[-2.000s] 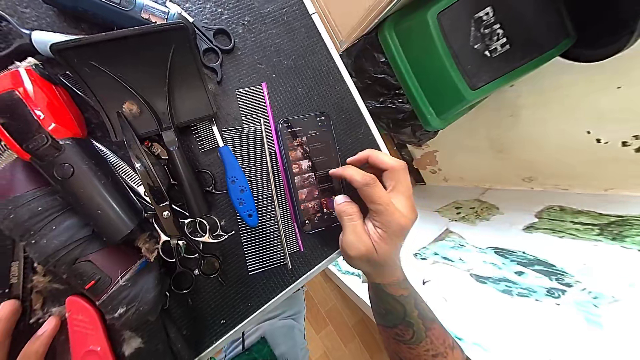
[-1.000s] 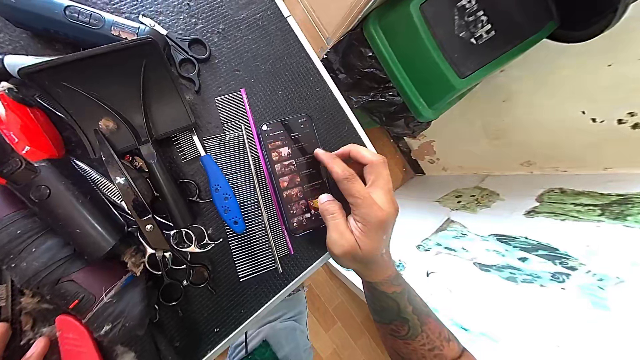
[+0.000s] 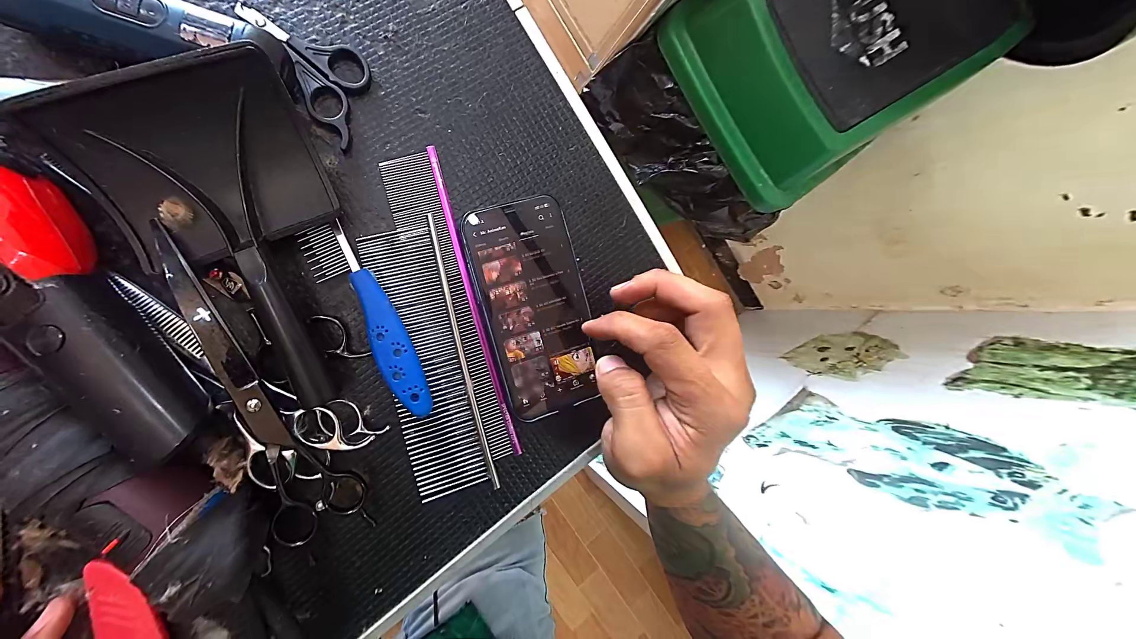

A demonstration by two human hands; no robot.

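My right hand (image 3: 679, 382), with a tattooed forearm, hovers at the right edge of a smartphone (image 3: 532, 311); its fingers are bent and apart, with nothing between them. The lit phone lies on the black textured table beside a pink-spined metal comb (image 3: 457, 240) and a silver-spined metal comb (image 3: 457, 346). A blue-handled comb (image 3: 390, 346) overlaps the silver one. At the bottom left corner only a fingertip of my left hand (image 3: 55, 619) shows, near a red object (image 3: 120, 603) and loose hair; its grip is hidden.
Several grooming scissors (image 3: 253, 404), a black dustpan (image 3: 169, 142), a red-and-black clipper (image 3: 106, 373) and black-handled scissors (image 3: 328, 84) crowd the table's left side. Beyond the table's pale edge (image 3: 612, 169) stand a green bin (image 3: 737, 98) and a black plastic bag (image 3: 657, 133).
My right hand's fingers have drawn back from over the phone screen to its right edge. Less of my left hand shows at the bottom left.
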